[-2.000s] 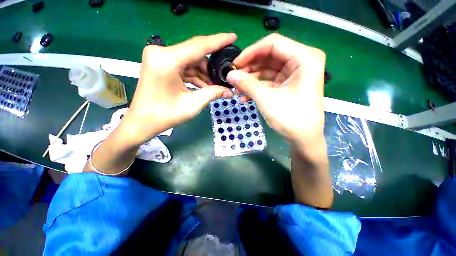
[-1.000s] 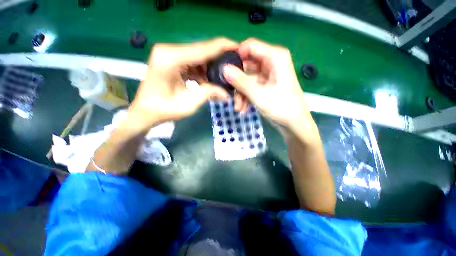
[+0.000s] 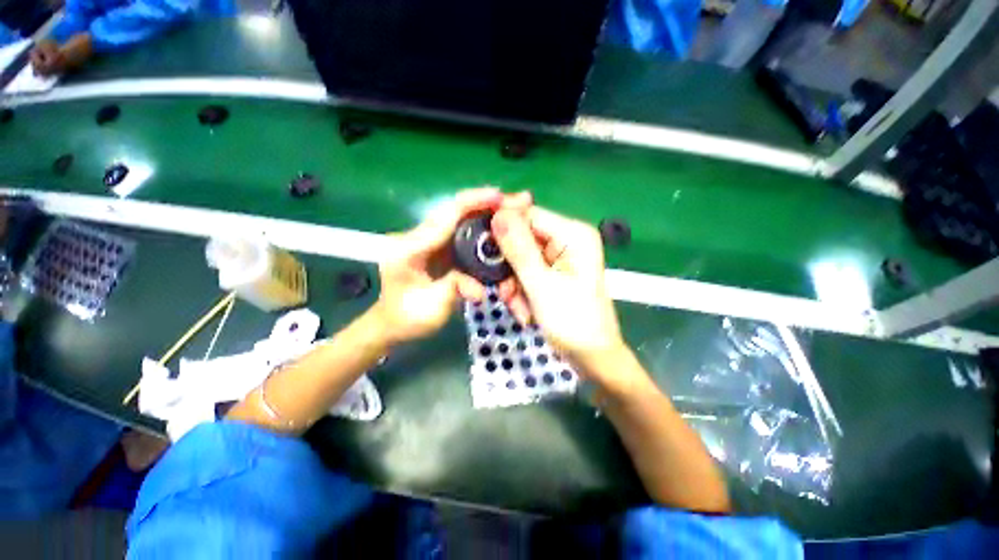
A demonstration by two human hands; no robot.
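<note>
A black round housing with a pale ring at its centre is held up between my hands, above the far end of the parts tray. My left hand grips its left side and lower edge. My right hand touches its right side, with thumb and fingers at the rim. Whether my right fingers also hold a small insert cannot be told. The whitish parts tray with rows of dark round dots lies on the bench just below my hands, its far end partly hidden.
Left are a bottle, wooden stick, white cloth, another dotted tray and a housing. Clear bags lie right. Beyond the white rail, housings sit on the green belt. Another person's hand shows far left.
The view has tilted up, showing a large black object and people beyond the belt. The housing's ringed face shows more clearly as my right thumb has moved to its rim. Belt parts have shifted.
</note>
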